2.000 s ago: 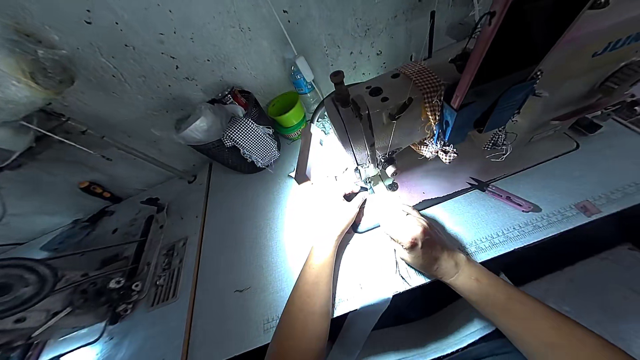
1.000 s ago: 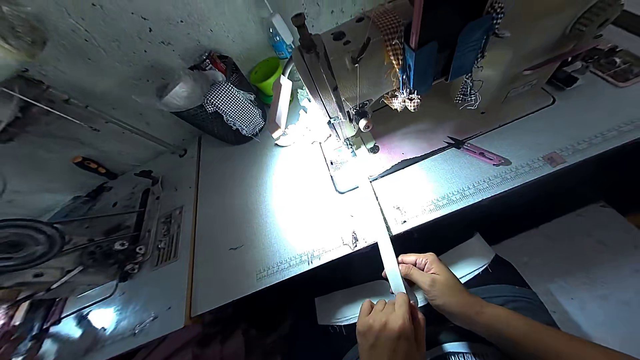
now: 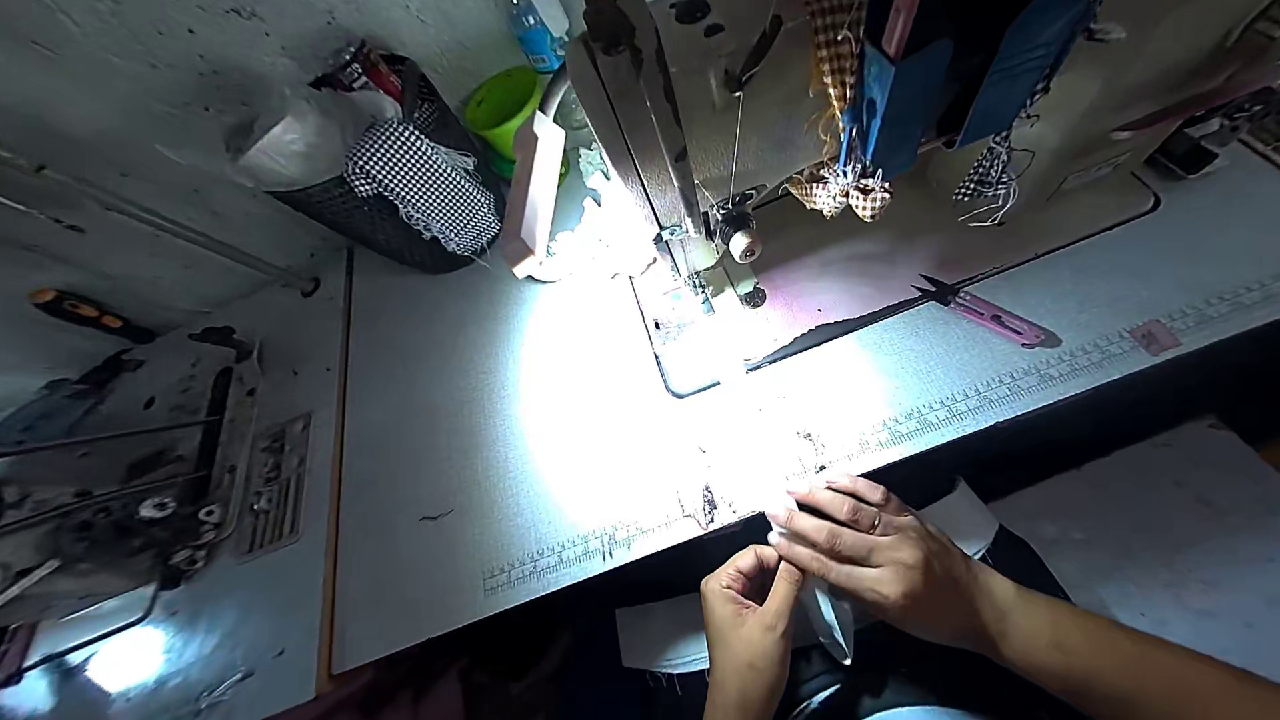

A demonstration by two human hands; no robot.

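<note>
At the front edge of the table, my left hand (image 3: 750, 620) pinches the end of a white fabric strip (image 3: 828, 620) between thumb and forefinger. My right hand (image 3: 880, 560), a ring on one finger, lies over the same strip with its fingers extended and meets the left fingertips. The strip hangs in a fold below the hands. Beyond them stands a sewing machine (image 3: 640, 110), its presser foot (image 3: 700, 295) under a bright lamp glow. More white fabric (image 3: 665, 635) lies across my lap.
Pink thread snips (image 3: 995, 318) lie right of the machine's needle area. A printed ruler scale (image 3: 930, 415) runs along the table edge. At the back left are a black basket (image 3: 350, 225) with checked cloth and a green container (image 3: 503, 105). Another machine (image 3: 120, 480) stands left.
Both hands were at the needle area two seconds ago, then came back to the table's front edge. The strip, stretched toward the machine one second ago, is now gathered at my hands.
</note>
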